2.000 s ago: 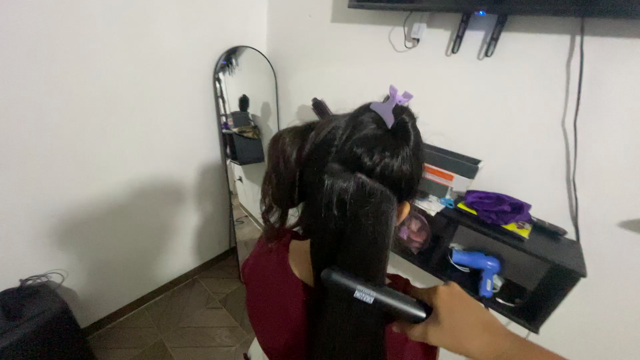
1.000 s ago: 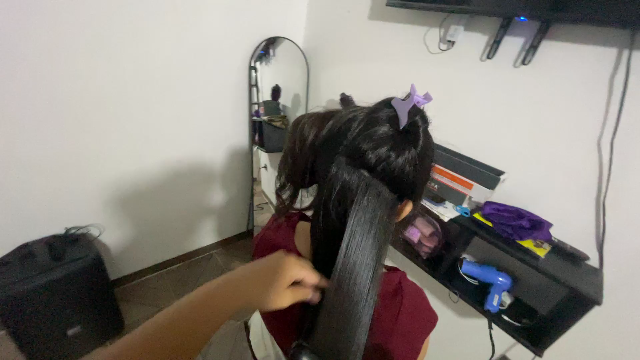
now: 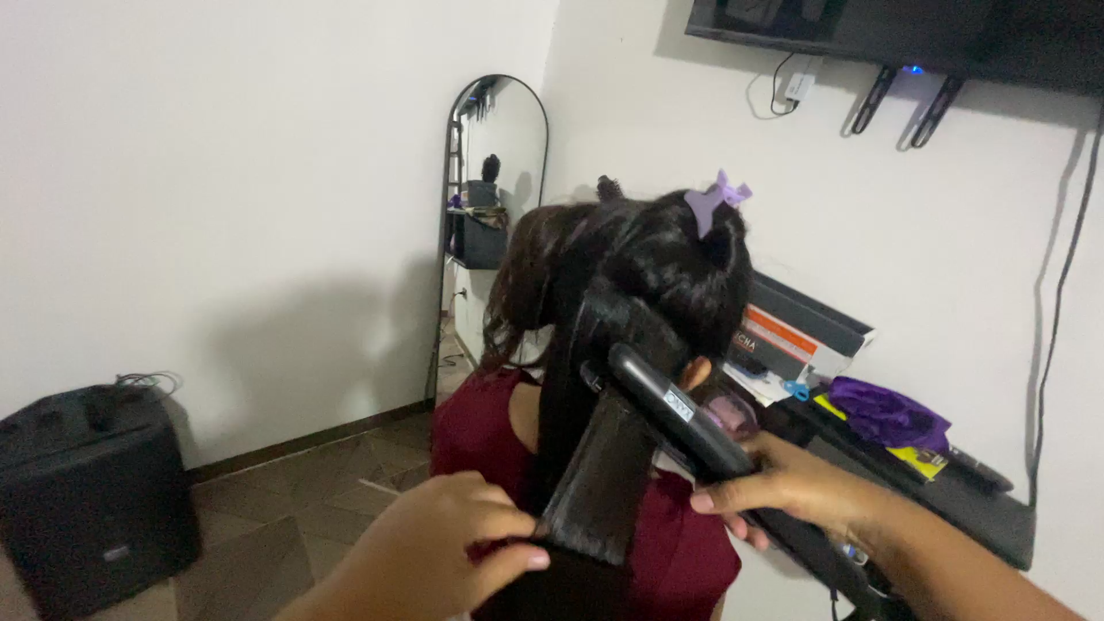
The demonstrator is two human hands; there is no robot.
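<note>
A person in a dark red top (image 3: 483, 423) has their back to me, with long dark hair. My right hand (image 3: 776, 492) holds a black hair straightener (image 3: 673, 410), its plates around a flat section of hair (image 3: 608, 474) behind the person's ear. Below and left of it, my left hand (image 3: 470, 539) is at the lower edge of that section, thumb and fingers by the hair ends; whether they pinch any strands is unclear. A lilac claw clip (image 3: 707, 207) holds hair up on top of the head. Wavy hair (image 3: 522, 285) hangs at the left.
An arched mirror (image 3: 496, 129) leans at the corner. A black wall shelf (image 3: 992, 517) at right bears a box (image 3: 780, 336), a purple cloth (image 3: 888, 414) and blue scissors (image 3: 795, 391). A black speaker (image 3: 95, 500) stands on the floor at left. A television (image 3: 906, 43) hangs above.
The straightener, low on the hair one second ago, is now higher, near the ear. My left hand remains by the hair, and my right hand has come into view again.
</note>
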